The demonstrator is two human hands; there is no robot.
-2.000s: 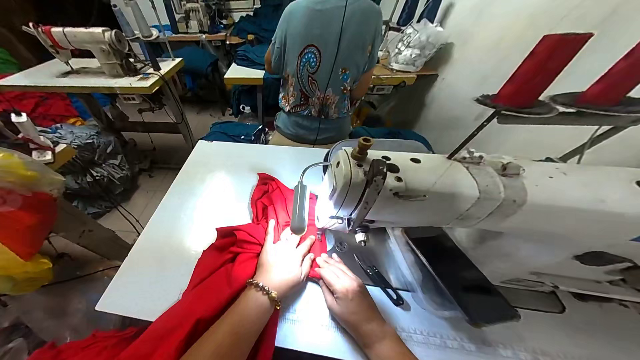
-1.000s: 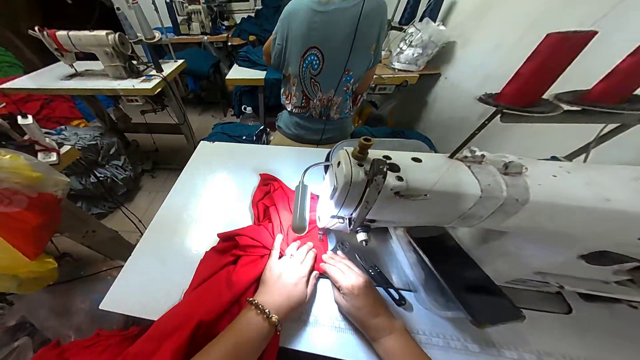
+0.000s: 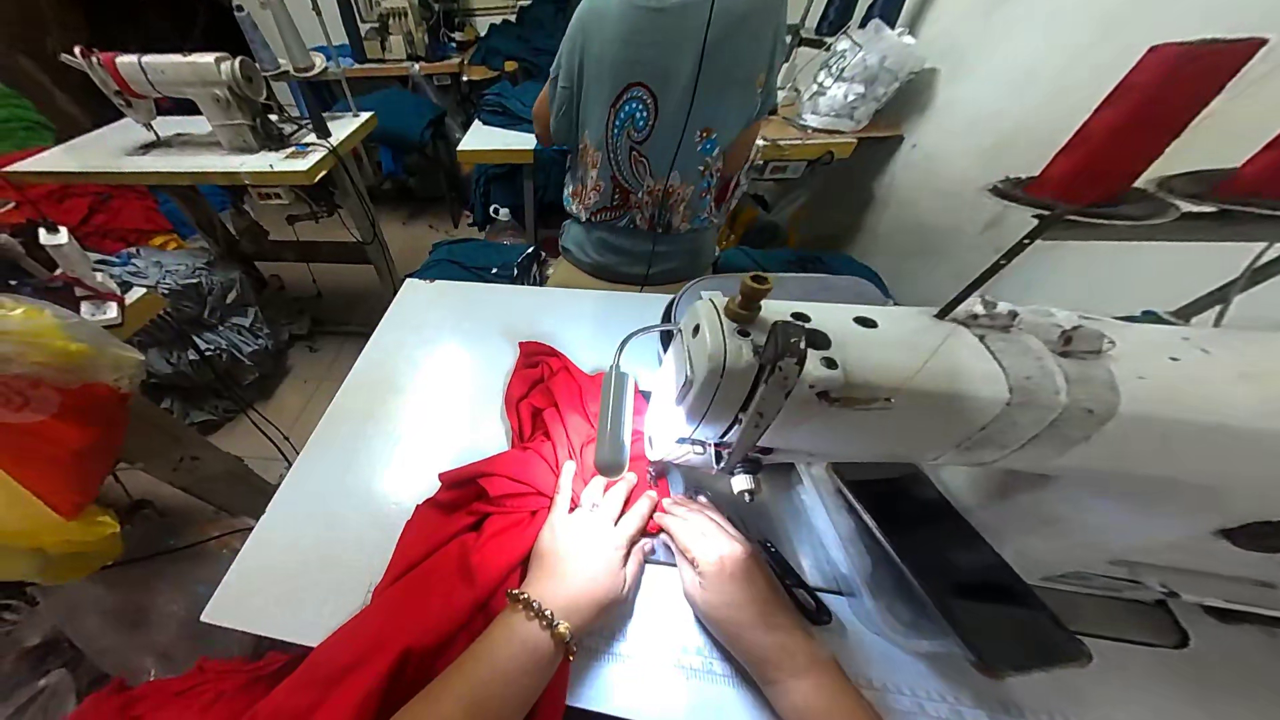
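Observation:
Red fabric [image 3: 470, 520] lies bunched across the white table and passes under the head of a white sewing machine [image 3: 860, 380]. My left hand [image 3: 590, 540], a beaded bracelet at its wrist, rests flat on the fabric with its fingers spread, just before the needle area. Close beside it, my right hand [image 3: 715, 555] has its fingertips at the fabric's right edge; whether they pinch it is unclear. A lit lamp on a bent arm [image 3: 613, 425] hangs over the cloth. The needle itself is hard to make out in the glare.
Black-handled scissors [image 3: 795, 585] lie right of my right hand, near a dark smartphone [image 3: 950, 560]. Red thread cones [image 3: 1145, 120] stand at upper right. A person [image 3: 660, 140] sits beyond the table [image 3: 330, 480]. Another sewing machine [image 3: 190, 85] stands at upper left.
The fabric by the needle has shifted slightly toward me, and less of it shows between my hands. Both hands stay close to the machine head.

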